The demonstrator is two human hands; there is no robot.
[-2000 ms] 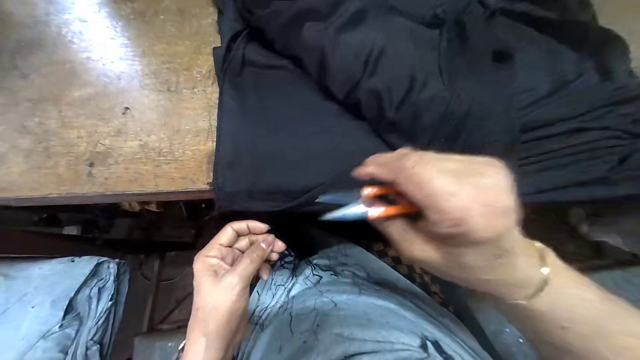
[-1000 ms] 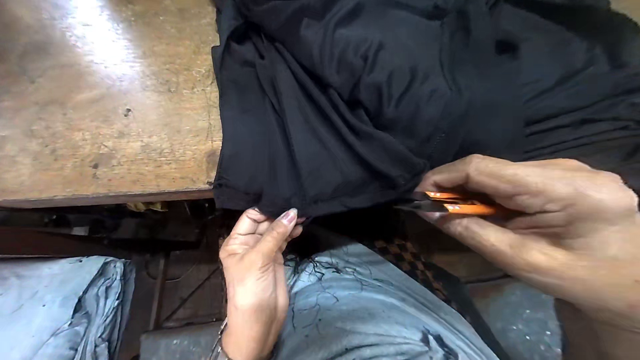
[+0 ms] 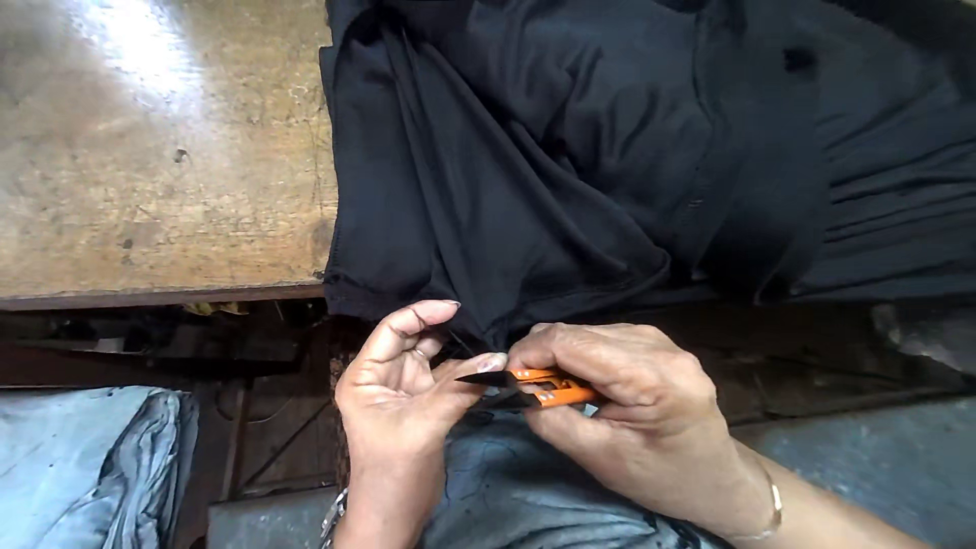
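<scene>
Black fabric, seemingly a garment with seams, lies over the table edge, its hem drawn to a point between my hands. My right hand grips orange-handled thread snips, whose dark blades point left across my left thumb. My left hand is at the hem with palm up and fingers curled apart; its thumb tip is close to the fabric point and my right fingertips. Whether the left fingers pinch a thread or a bit of cloth cannot be told. The right fingertips meet the drawn-out corner of the fabric.
A worn wooden tabletop spans the upper left. Folded grey-blue cloth lies at the lower left. More grey-blue cloth with loose dark threads is below my hands. Under the table edge is a dark shelf space with small items.
The right hand with the snips has moved left, close to the left hand. The left hand has its fingers spread more than when it was at the hem, and the hem is now pulled to a point.
</scene>
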